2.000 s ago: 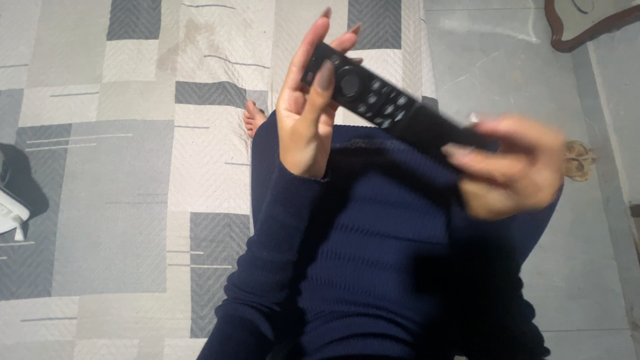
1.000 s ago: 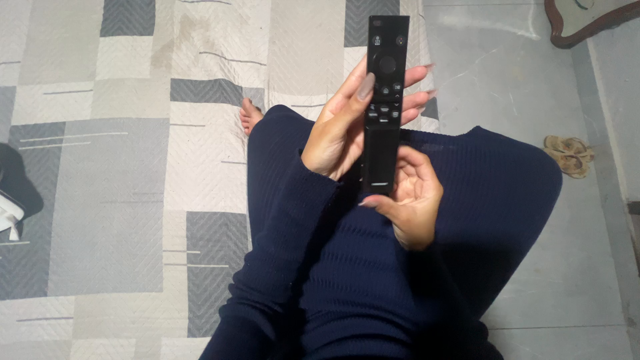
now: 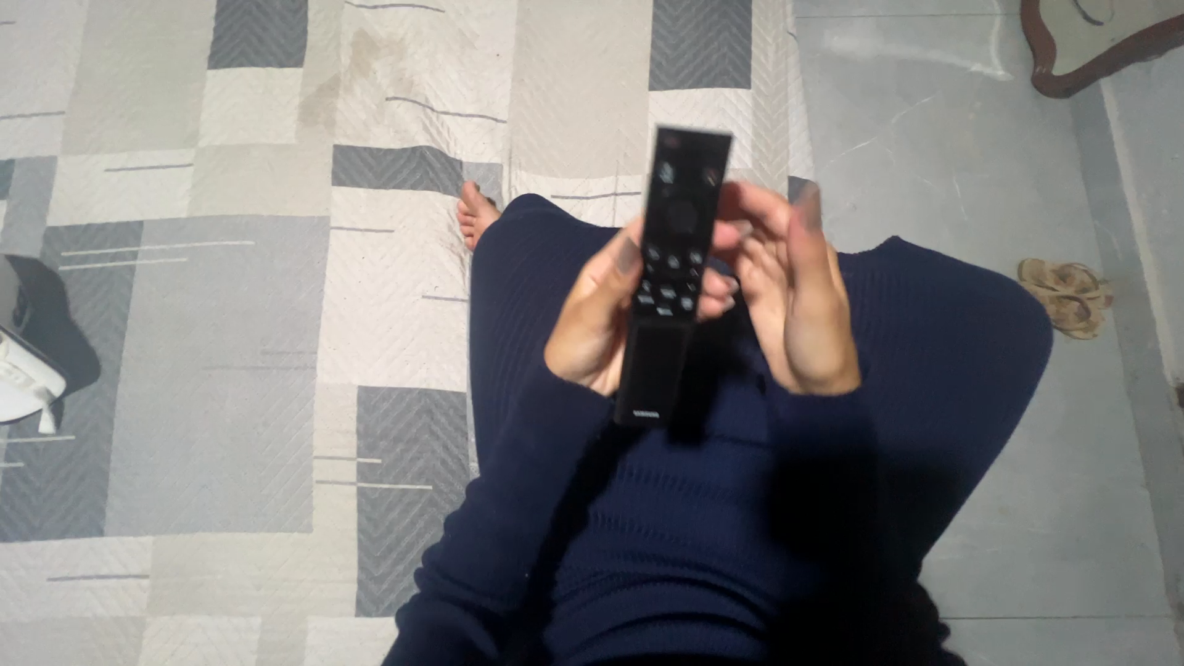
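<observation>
A black TV remote control (image 3: 673, 268) stands nearly upright in the view above my lap, its button side facing me and its top leaning slightly right. My left hand (image 3: 606, 310) grips it around the middle, thumb along the left edge and fingertips showing past the right edge. My right hand (image 3: 786, 287) is raised just right of the remote, thumb up and fingers apart and curled toward the remote's right edge. Whether those fingers touch it I cannot tell; the hands and the remote are slightly blurred. Dark blue ribbed clothing (image 3: 684, 518) covers my arms and lap.
A patchwork-patterned quilted cover (image 3: 222, 370) lies under me and to the left, with a white object (image 3: 28, 379) at its far left. A bare foot (image 3: 476, 215) shows beyond my knee. On the grey floor at right are sandals (image 3: 1066, 298) and a brown-edged piece of furniture (image 3: 1059, 79).
Two seconds ago the remote was slanted between both hands; it then turned upright. Since one second ago, my right hand has left its lower end and moved up to its right side.
</observation>
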